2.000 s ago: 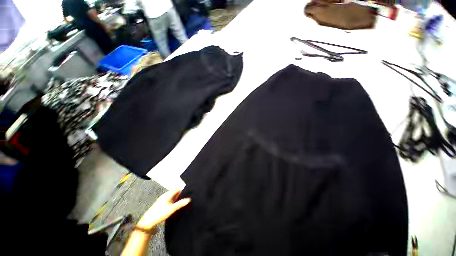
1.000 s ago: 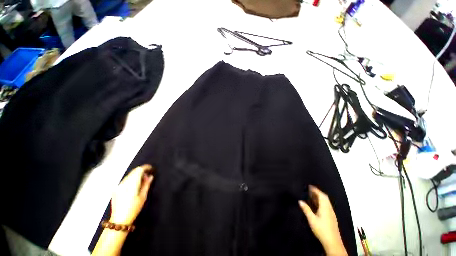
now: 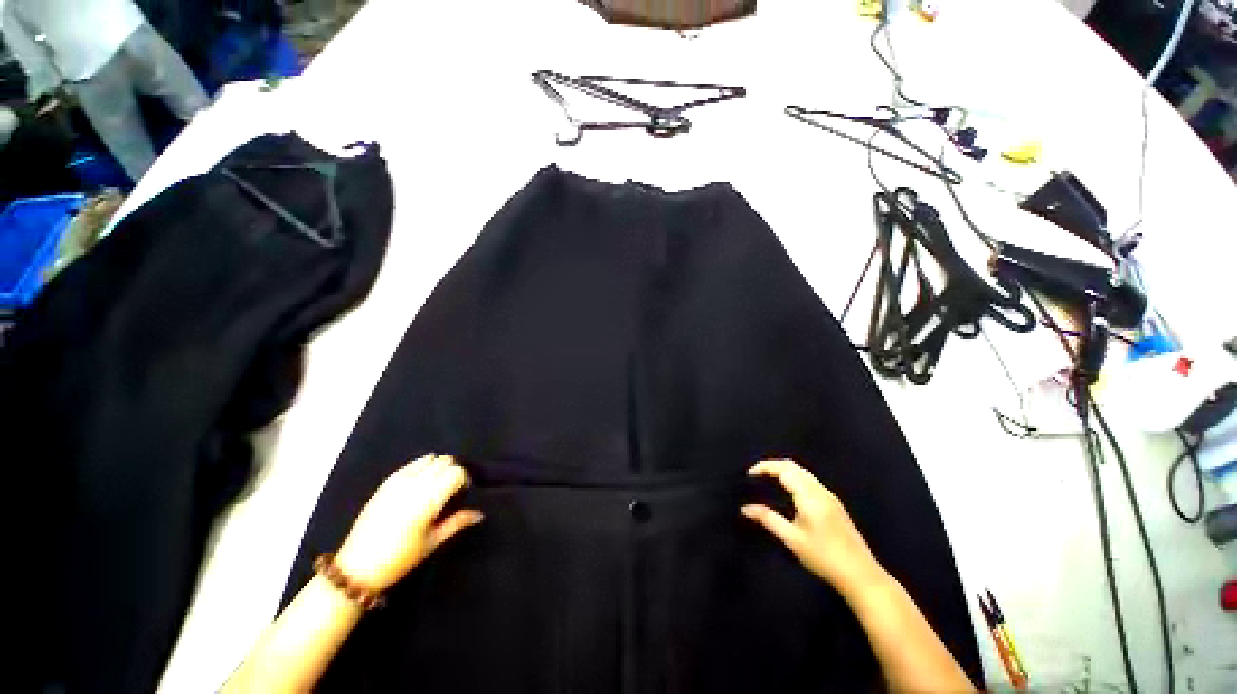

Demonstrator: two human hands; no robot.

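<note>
Large black trousers (image 3: 597,312) lie spread on the white table, gathered waist at the far end. Across them, near me, runs the straight top edge of a black waistband (image 3: 583,499) with a small round button (image 3: 640,510) near its middle. My left hand (image 3: 414,522), with a bead bracelet, holds the band's left part. My right hand (image 3: 807,522) holds its right part. Thumbs are nearer me, fingers at the band's edge; the exact grip is partly lost in the black cloth.
A second black garment (image 3: 177,325) lies at left with a hanger on it. Hangers (image 3: 638,102) lie beyond the trousers, with more hangers (image 3: 923,292) at right. A black dryer-like tool (image 3: 1072,278), cords and orange-handled snips (image 3: 1004,637) lie on the table's (image 3: 455,149) right side.
The view has turned left-to-right and levelled over the trousers. My right hand has come into view, and both hands now lie on the band. Its edge has become straight.
</note>
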